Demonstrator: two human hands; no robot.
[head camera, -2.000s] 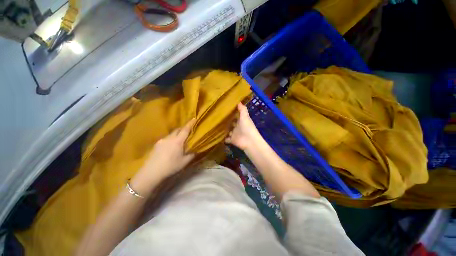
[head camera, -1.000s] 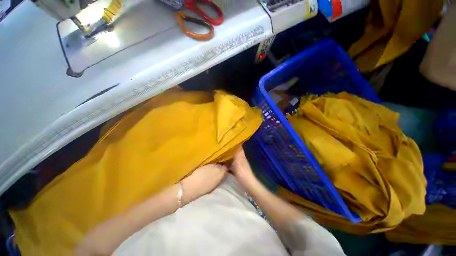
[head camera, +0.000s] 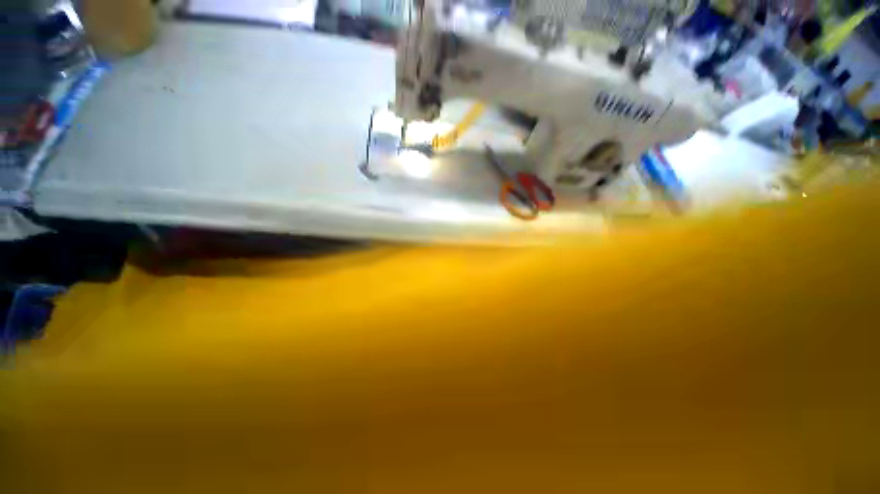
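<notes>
Mustard-yellow fabric (head camera: 415, 357) fills the whole lower half of the view, blurred and close to the camera. It rises towards the right edge and hides my lap. Neither of my hands shows; the fabric covers the area where they were seen earlier. The white sewing machine (head camera: 579, 101) stands behind the fabric with its needle area lit. A narrow yellow strip (head camera: 468, 123) lies at the needle. Scissors (head camera: 526, 195) with orange and red handles lie on the white table (head camera: 241, 125), to the right of the needle area.
Part of a blue basket (head camera: 31, 314) shows at the far left edge. A tan rounded thing (head camera: 118, 24) stands at the table's back left. A blue and red object lies at the left edge. The background at the upper right is cluttered and blurred.
The view has tilted up and turned left, bringing the machine to the middle. The fabric has risen from the lap towards the camera. Both hands and the right-hand blue basket have gone from view.
</notes>
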